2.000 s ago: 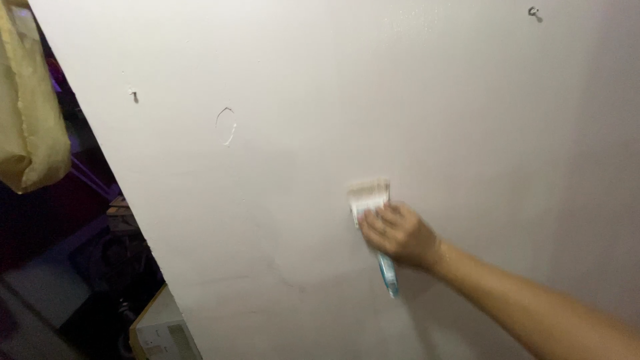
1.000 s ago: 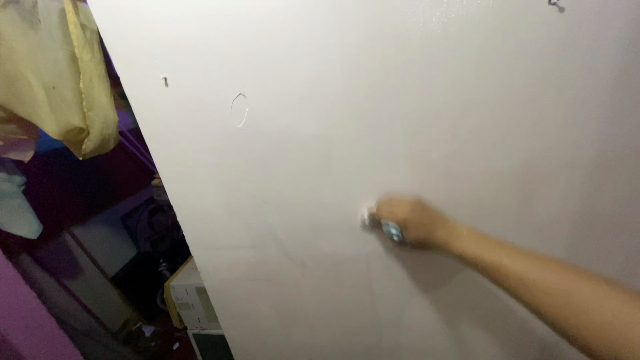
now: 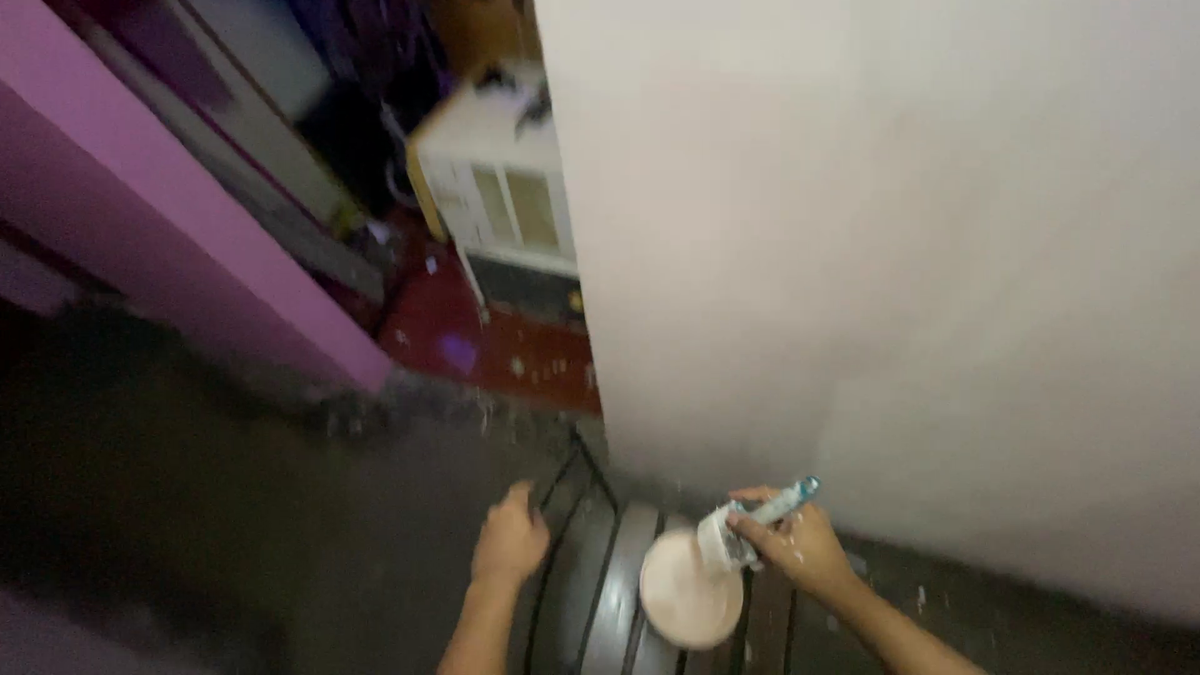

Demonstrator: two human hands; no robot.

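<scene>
My right hand (image 3: 792, 544) grips a paintbrush (image 3: 787, 502) with a blue-and-white, paint-smeared handle. The brush's wide head points down and left, over the right rim of a round container of pale paint (image 3: 689, 600); whether the bristles touch the paint is too blurred to tell. The container stands on a dark slatted surface (image 3: 600, 572). To its left is my left hand (image 3: 511, 534), holding nothing that I can see, its fingers partly bent and blurred. A pale wall panel (image 3: 844, 281) rises behind the right hand.
A pink-purple post (image 3: 216, 206) slants down at the left. Beyond the panel's left edge, a white cabinet (image 3: 506, 187) stands on a red floor (image 3: 441, 337) with pale spots. Dark floor (image 3: 394, 487) lies at the lower left.
My right hand has moved from the panel's surface down to the paint container, still holding the brush. My left hand has come into view. The view has swung downward.
</scene>
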